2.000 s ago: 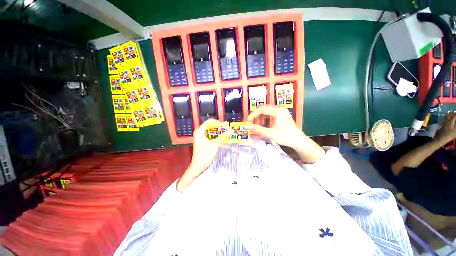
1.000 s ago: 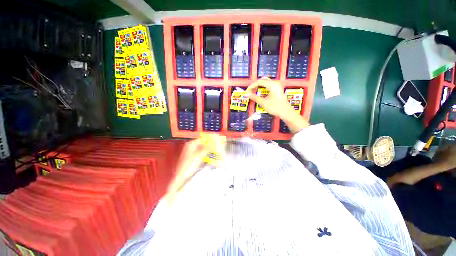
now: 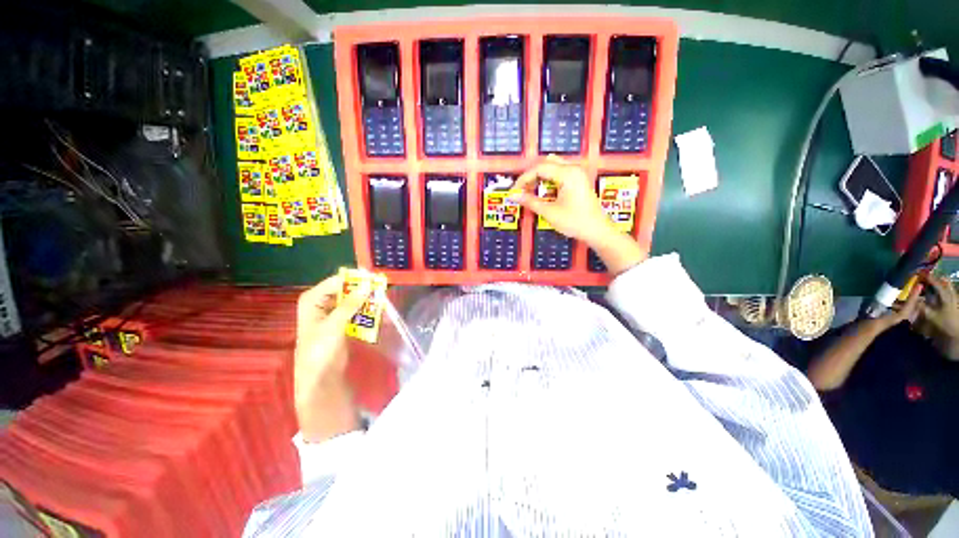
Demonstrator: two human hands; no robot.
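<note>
The red phone tray holds keypad phones in two rows of five. In the front row, a yellow label sticker lies on the middle phone's screen and another on the rightmost phone. Yellow also shows on the fourth phone, partly behind my hand. My right hand has its fingertips at the right edge of the middle phone's sticker; whether they grip it is unclear. My left hand holds a small yellow label sheet left of my body, with a clear film strip hanging beside it.
Spare yellow label sheets lie left of the tray. Stacked red trays stand at lower left, below a dark rack with wires. To the right are a white slip, a smartphone-like device, a white box and another person's hands.
My left hand has moved left with the label sheet, and clear film trails beside it. My right hand has gone from the label sheet to the middle front phone, where a sticker now lies.
</note>
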